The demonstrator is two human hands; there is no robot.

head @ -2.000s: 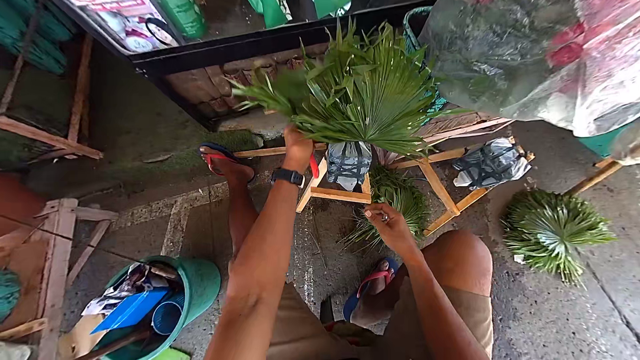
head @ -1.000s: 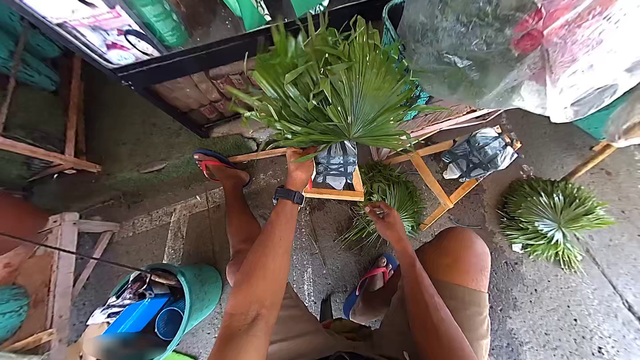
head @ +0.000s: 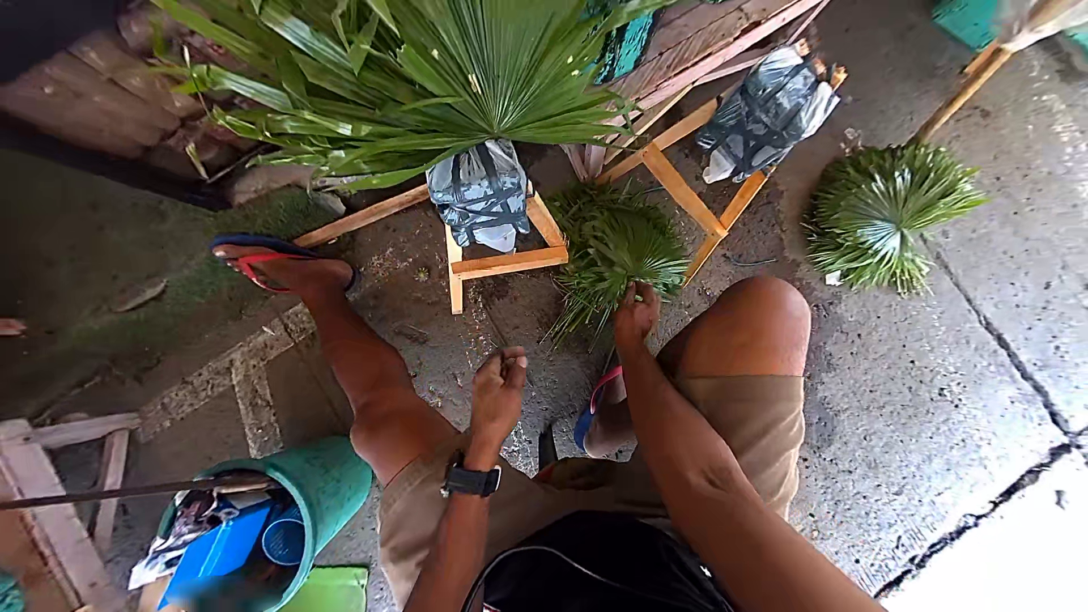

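Observation:
My left hand (head: 500, 395) is raised over my lap, fingers curled, with a watch at the wrist; whether something small is between the fingertips cannot be told. My right hand (head: 637, 313) pinches at the near edge of a low bundle of trimmed palm leaves (head: 642, 242); what it grips is too small to make out. Beyond them, large green fan palm leaves (head: 476, 76) spread above a block wrapped in grey plastic and dark tape (head: 480, 195), which sits on a small wooden stand (head: 510, 263).
Another wrapped block (head: 761, 115) rests on a wooden frame (head: 680, 183) at the upper right. Farther right lies a round palm-leaf bundle (head: 892, 217). A green bucket (head: 327, 493) with a blue container (head: 223, 552) stands at lower left, beside a wooden stool (head: 59, 501).
My left hand has come away from the base of the large palm leaves, back toward my lap. My right hand stays near the low bundle. The view has tilted down.

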